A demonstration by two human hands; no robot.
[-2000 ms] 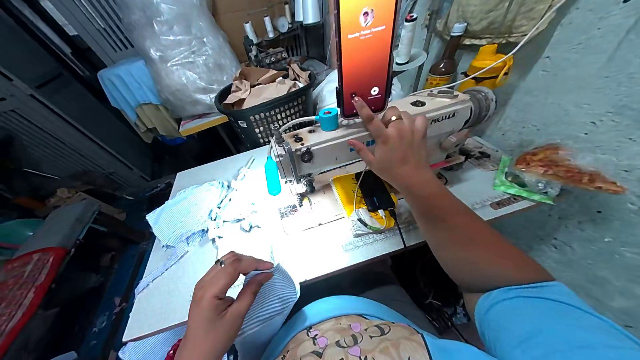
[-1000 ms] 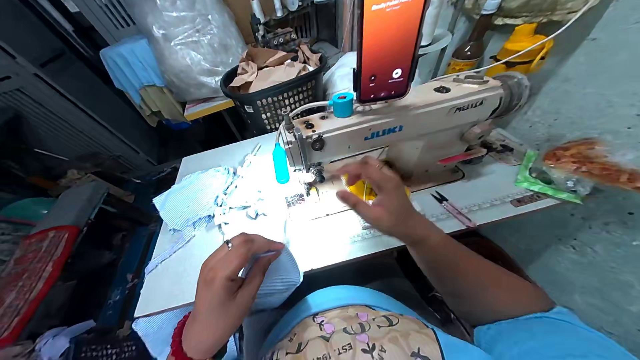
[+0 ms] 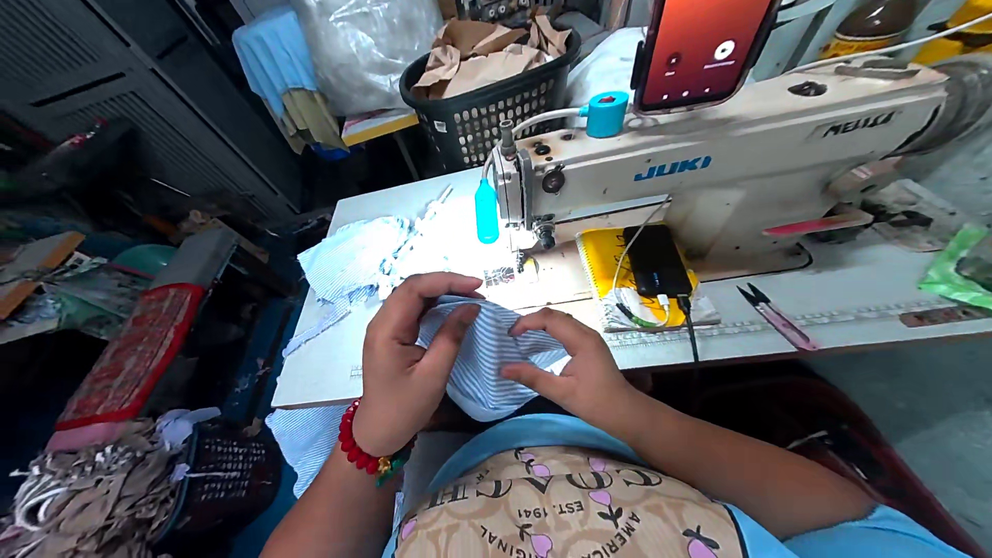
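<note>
My left hand (image 3: 415, 356), with a red bead bracelet at the wrist, grips a blue-and-white striped cloth (image 3: 488, 364) between thumb and fingers at the table's front edge. My right hand (image 3: 566, 360) is at the cloth's right side, thumb and forefinger apart; whether they pinch the fabric is unclear. Just beyond the hands is the needle area of a Juki sewing machine (image 3: 697, 174), lit brightly. More striped cloth pieces (image 3: 356, 252) lie on the white table to the left. A phone (image 3: 701, 54) with a lit screen stands above the machine.
A black power bank (image 3: 659, 263) with cables rests on a yellow notebook (image 3: 597, 248). Pink-handled thread snips (image 3: 776, 316) lie to its right. Behind the table stands a black basket (image 3: 488, 116) of brown paper. A basket of fabric scraps (image 3: 225, 473) is at lower left.
My right hand has come from the phone, past the front of the machine, down to the cloth. My left hand has stayed on the cloth. The view has shifted closer.
</note>
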